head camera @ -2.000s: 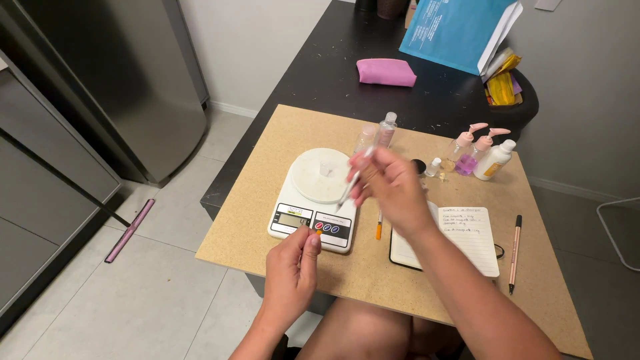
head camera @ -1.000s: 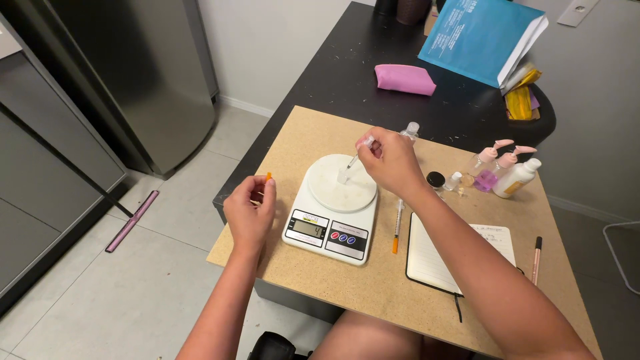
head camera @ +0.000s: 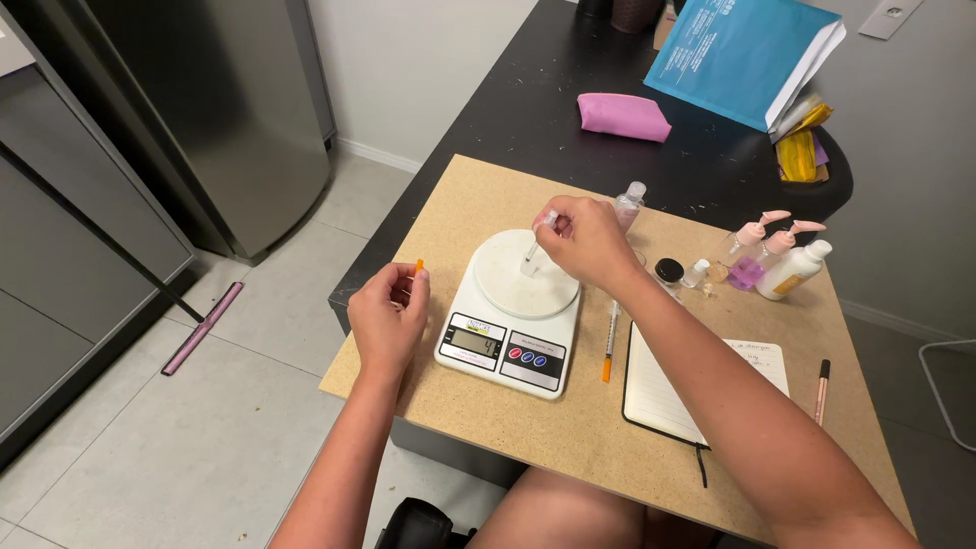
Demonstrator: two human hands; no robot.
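My right hand point(head camera: 583, 236) holds a small syringe point(head camera: 536, 242) tilted over a small clear container point(head camera: 529, 264) on the round plate of a white digital kitchen scale point(head camera: 499, 374). The syringe's tip is at the container; whether it touches cannot be told. The scale's display is lit and reads 4. My left hand point(head camera: 393, 309), left of the scale, pinches an orange syringe cap point(head camera: 419, 264) between thumb and finger. Another syringe with an orange cap point(head camera: 607, 369) lies right of the scale, beside an open lined notebook point(head camera: 663, 381) that bears handwriting.
On the particle board point(head camera: 473, 435) stand a clear bottle point(head camera: 630, 204), a black-lidded jar point(head camera: 669, 270), pink-topped pump bottles point(head camera: 778, 242) and a white bottle point(head camera: 797, 271). A pen point(head camera: 821, 393) lies at right. Behind are a pink pouch point(head camera: 624, 117) and a blue mailer point(head camera: 740, 57).
Two seconds ago both hands were over the scale's front half. My left hand has since moved left with the orange cap, and my right hand has brought the syringe to the container.
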